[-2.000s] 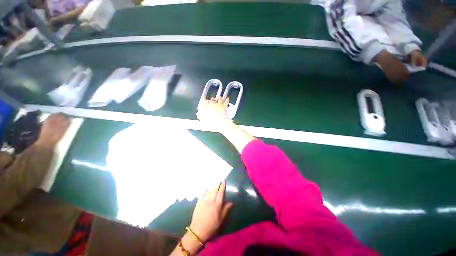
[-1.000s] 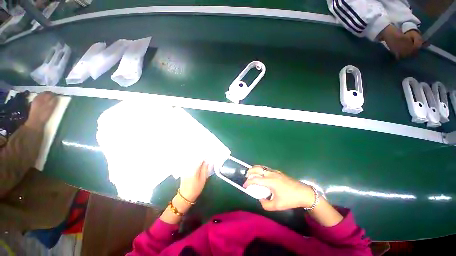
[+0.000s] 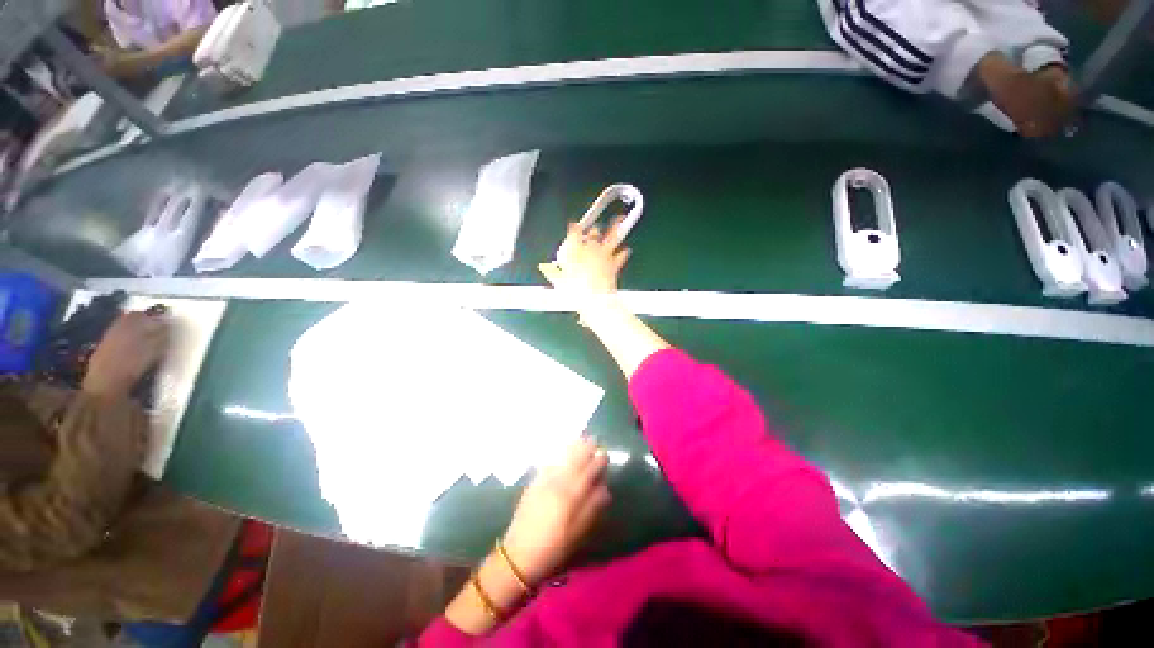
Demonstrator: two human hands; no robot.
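A white fan unit (image 3: 620, 203) with an oval loop lies on the green conveyor belt (image 3: 709, 139). My right hand (image 3: 590, 260) is over its base, fingers spread and touching it; the hand hides the base. My left hand (image 3: 563, 504) rests at the right corner of a glaring white stack of bags (image 3: 430, 411) on the bench; its fingertips are near the bag edge, and whether they pinch a bag is unclear. A bagged unit (image 3: 497, 213) lies on the belt left of the fan unit.
More bagged units (image 3: 339, 215) lie farther left on the belt. Another fan unit (image 3: 867, 228) and several more (image 3: 1050, 241) lie right. A pale guide rail (image 3: 785, 308) edges the belt. A neighbour's hand (image 3: 127, 352) is at left, another person's hands (image 3: 1031, 95) at top right.
The unit that my hands held at the bag stack is gone from there, and a bagged unit now lies on the belt. My right hand has moved forward to the bare unit on the belt.
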